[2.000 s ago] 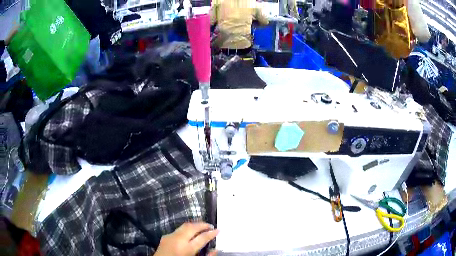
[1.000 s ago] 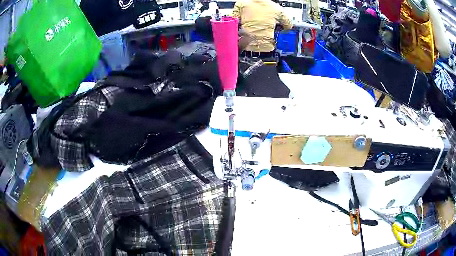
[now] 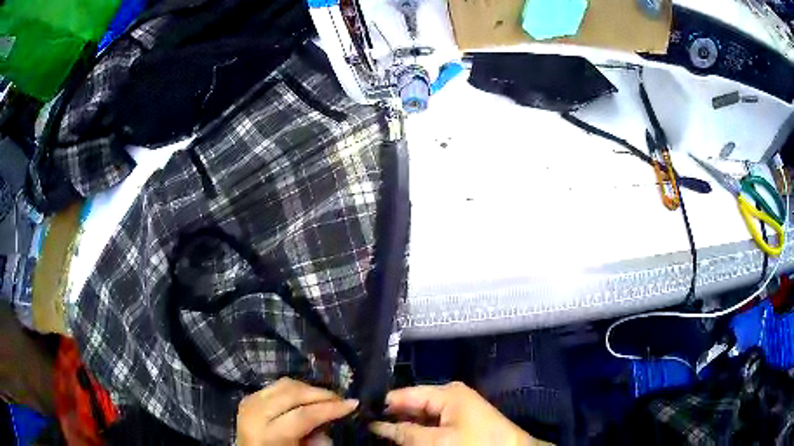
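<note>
The plaid garment panel (image 3: 305,192) lies left of the needle and hangs over the table's front edge. A black strip (image 3: 383,253) runs along its right edge, from the presser foot (image 3: 393,118) down to my hands. My left hand (image 3: 292,412) pinches the strip and cloth at the bottom of the view. My right hand (image 3: 453,416) pinches the same place from the right, fingertips close to the left ones. Both hands are bare and partly cut off by the bottom edge. The cloth between the fingertips is dark and unclear.
The sewing machine (image 3: 740,131) stands at the back right. Snips (image 3: 668,181) and yellow-green scissors (image 3: 759,213) lie on the right. A black scrap (image 3: 540,80) lies under the arm. Black fabric (image 3: 209,70) is heaped at back left. A white cord (image 3: 622,335) hangs at the front edge.
The view has tilted down toward the table's front edge. Both hands now hold the strip near the bottom; one second ago neither was in view. The plaid panel remains by the needle.
</note>
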